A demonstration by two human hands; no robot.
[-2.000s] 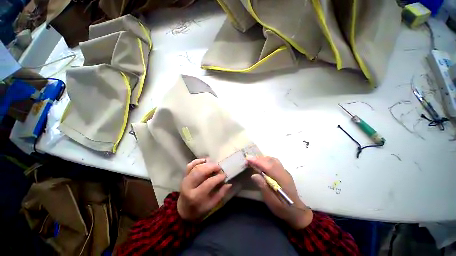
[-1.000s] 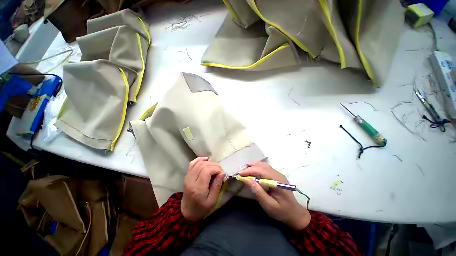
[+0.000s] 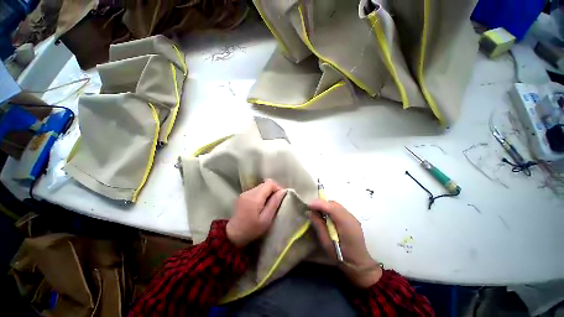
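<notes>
A beige bag piece (image 3: 216, 179) with yellow edge tape lies at the table's front edge under both hands. A grey patch (image 3: 271, 129) shows at its far corner. My left hand (image 3: 253, 213) pinches a raised fold of the fabric. My right hand (image 3: 343, 238) holds a slim pale-yellow pen-shaped tool (image 3: 333, 230), its thin tip pointing up and away, beside the fabric. The right fingers also touch the fabric edge. A yellow-taped edge runs down from between my hands towards my lap.
Beige pieces (image 3: 114, 136) with yellow edges stand at left, and more (image 3: 358, 56) at the back. A green-handled tool (image 3: 440, 178) with a black cord (image 3: 422, 187) lies at right, near a metal tool (image 3: 508, 147) and a white power strip (image 3: 533, 117). Brown fabric (image 3: 62, 260) is piled below left.
The near part of the bag piece has been folded up, showing its yellow edge and hiding the small label. The pen-shaped tool has swung from pointing at the fabric to pointing away.
</notes>
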